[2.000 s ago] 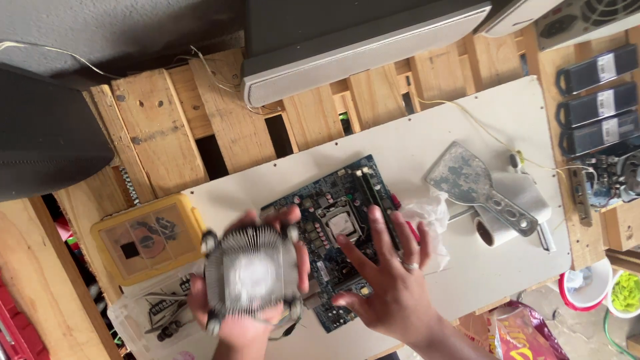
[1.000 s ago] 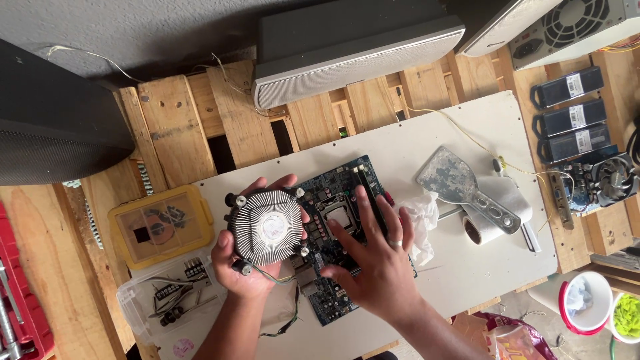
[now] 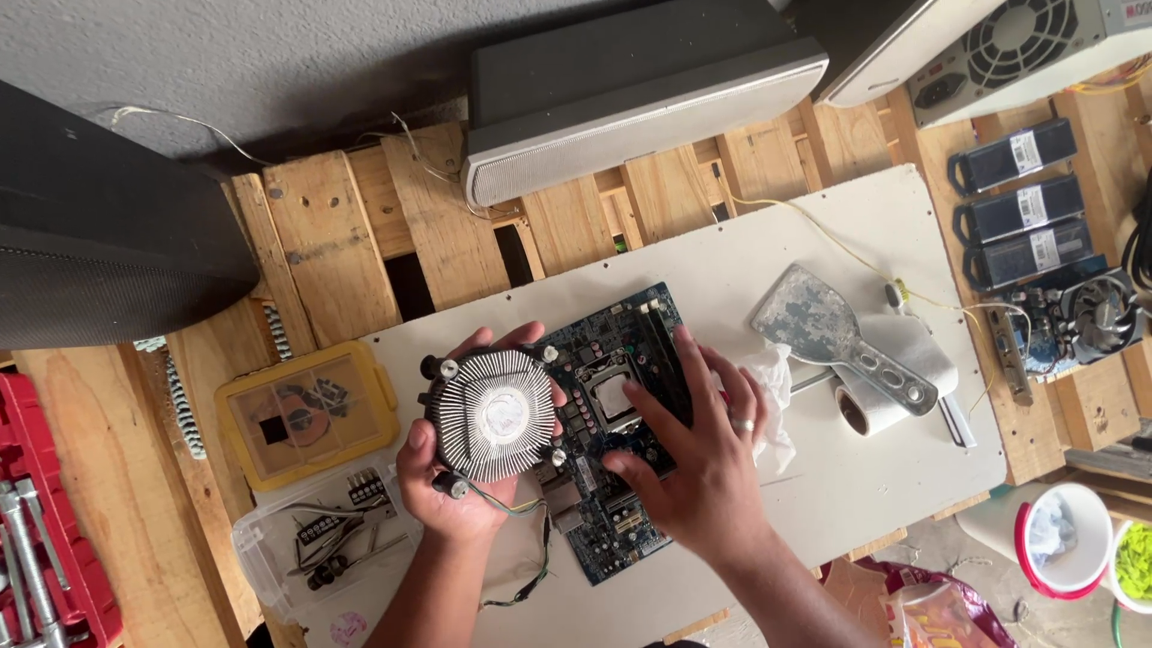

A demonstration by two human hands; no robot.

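My left hand [image 3: 463, 499] holds a round CPU cooler [image 3: 504, 414] with its finned underside up; a grayish patch covers the round metal center, and its cable hangs down toward the board. Right of it, a computer motherboard [image 3: 598, 531] lies on the white panel [image 3: 864, 504], with a CPU [image 3: 614, 396] in its socket. My right hand [image 3: 706, 450] is over the motherboard, fingers spread, the index fingertip at the CPU's edge. It covers part of the board and the memory slots. Whether the fingertips touch the board I cannot tell.
A metal putty knife [image 3: 805, 310] rests against a paper roll [image 3: 927, 360], beside crumpled white paper [image 3: 774, 396]. At left lie a yellow-rimmed case [image 3: 382, 423] and a clear box [image 3: 252, 558] of bits. A speaker [image 3: 630, 126] stands behind; a graphics card [image 3: 1071, 315] lies at right.
The cooler's underside, tilted and blurred two seconds ago, now faces up more squarely. My right hand stays over the motherboard. The view has shifted somewhat.
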